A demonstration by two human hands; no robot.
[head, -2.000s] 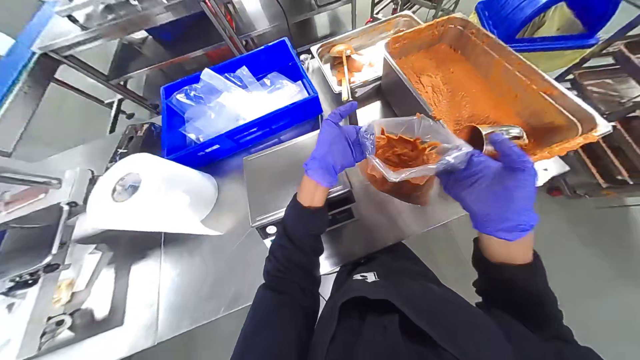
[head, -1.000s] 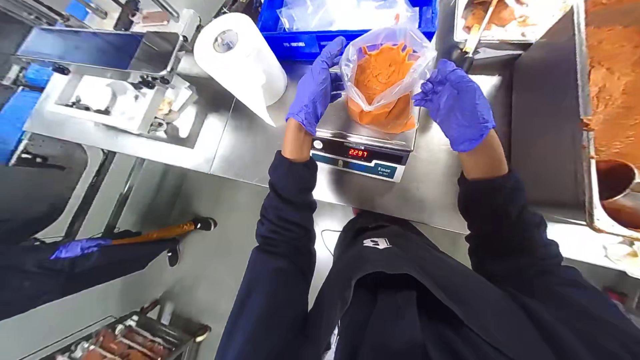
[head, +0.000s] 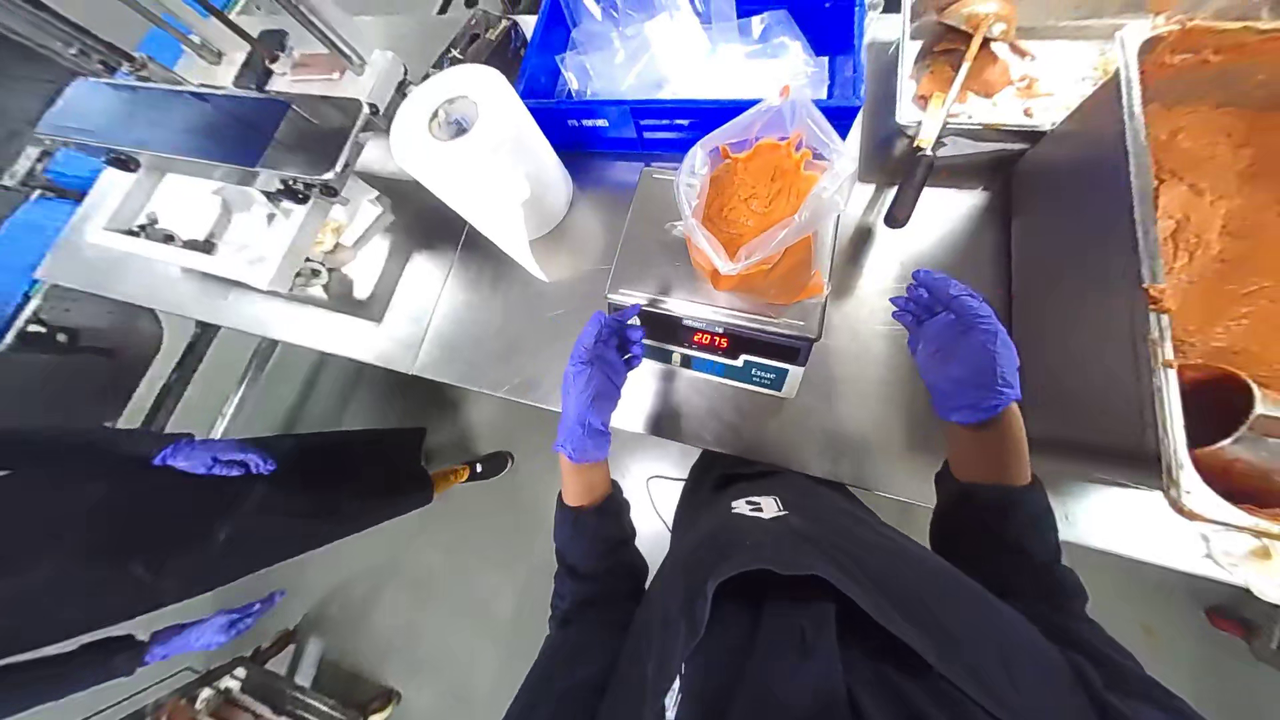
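Note:
A clear plastic bag of orange paste (head: pixel 760 205), its mouth open at the top, stands on the steel pan of an Essae digital scale (head: pixel 645 255) with a lit red display. My left hand (head: pixel 598 380), in a purple glove, is at the scale's front left corner, holding nothing; whether its fingertips touch the scale cannot be told. To the right of the scale my right hand (head: pixel 957 348), also gloved, hovers over the steel table with loosely curled fingers and nothing in it. A dark-handled spatula (head: pixel 912 185) leans on a small paste-smeared tray (head: pixel 1075 85) behind it.
A blue crate (head: pixel 690 115) of clear bags stands behind the scale, a white paper roll (head: pixel 495 150) to its left. A deep steel pan (head: pixel 1140 210) of orange paste, with a metal cup (head: pixel 1235 430), is at the right. A gloved co-worker (head: pixel 215 456) is at the left.
Two seconds ago my hands held the bag beside the paste pan; one second ago they were on it over the scale. Both have let go and drawn back. The metal cup has left my right hand.

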